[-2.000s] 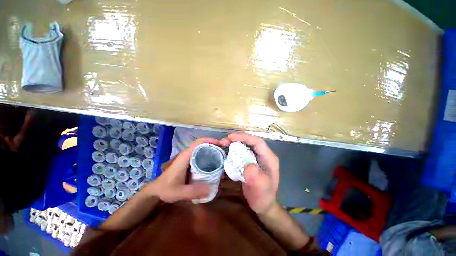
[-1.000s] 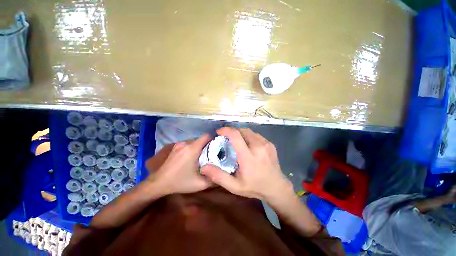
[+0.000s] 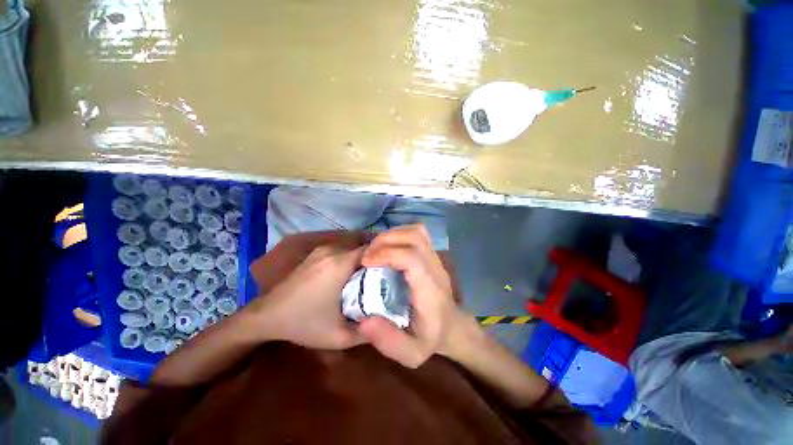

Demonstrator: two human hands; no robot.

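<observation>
A pale grey-white gathered fabric tube [image 3: 376,295] is held over the lap, its round end facing up. My left hand [image 3: 309,300] is closed around its left side. My right hand [image 3: 416,300] grips its right side and upper rim, with the thumb at the near edge. The tube's lower body is hidden by the hands. A white glue bottle [image 3: 500,113] with a teal hub and thin needle lies on the tan table [image 3: 287,96], needle pointing right. No hand touches it.
A grey piece [image 3: 12,74] is cut off at the table's left end. A blue crate [image 3: 250,226] holds rows of round-ended pieces; cream pieces [image 3: 74,382] sit lower left. A red stool [image 3: 587,304], blue bins and another person's sleeve [image 3: 696,382] are at right.
The open tube and crumpled white piece, seen separately two seconds ago, now show as one bundle between both hands. The right fingers have shifted over its rim. The camera view has shifted.
</observation>
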